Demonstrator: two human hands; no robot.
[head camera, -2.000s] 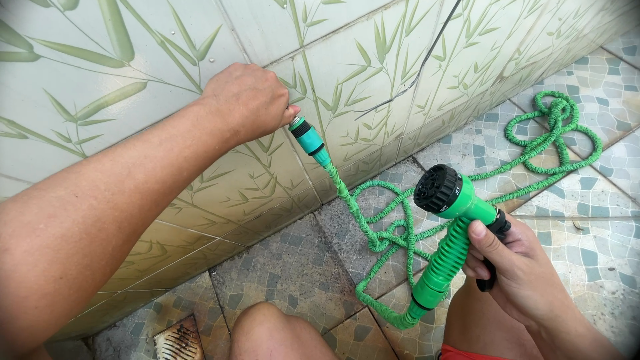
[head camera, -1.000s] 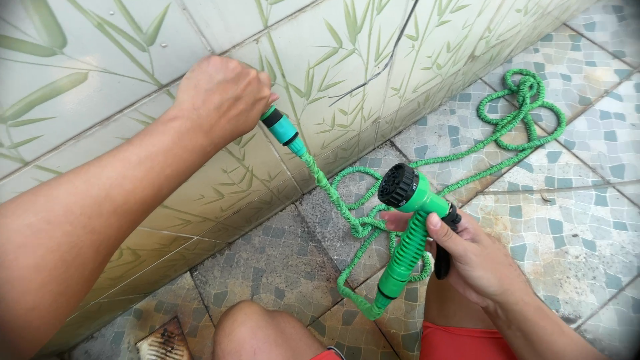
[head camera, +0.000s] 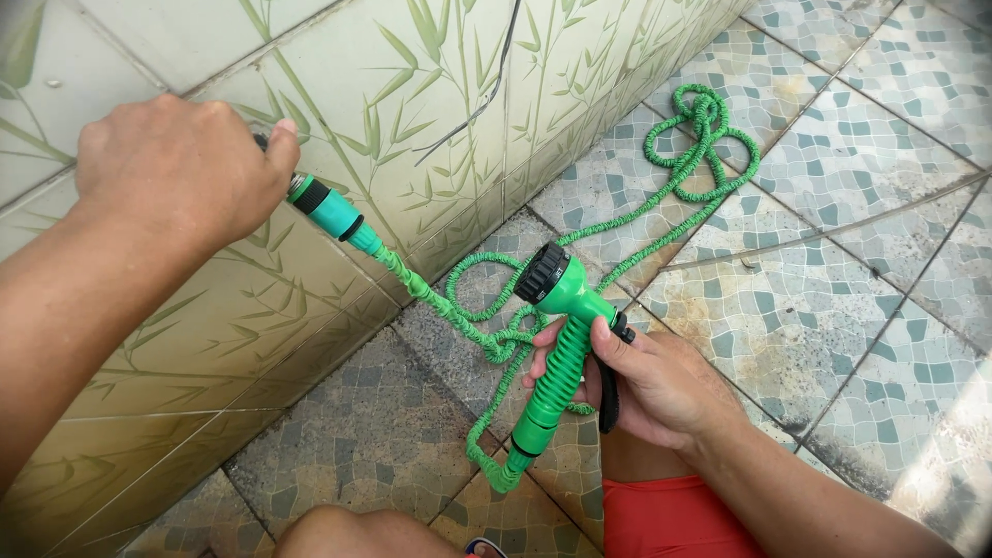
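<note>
My left hand (head camera: 182, 167) is closed around a fitting at the tiled wall, most of it hidden by the fingers; a bit of metal shows below the thumb. The green and black hose connector (head camera: 329, 209) hangs just beyond the thumb, joined to that fitting. From it a green expandable fabric hose (head camera: 442, 302) runs down to the floor. My right hand (head camera: 620, 372) grips the ribbed green handle of a spray nozzle (head camera: 564, 333), with its black dial head pointing up and left. The black trigger lies beside the palm, and the hose joins the nozzle's lower end.
Loops of the hose (head camera: 701, 147) lie on the tiled floor (head camera: 775, 302) along the wall. A thin dark wire (head camera: 484, 105) hangs against the bamboo-patterned wall tiles (head camera: 434, 70). My bare knees and red shorts (head camera: 674, 519) are at the bottom edge.
The view has shifted. Both hands keep their holds, the left at the wall fitting and the right on the spray nozzle.
</note>
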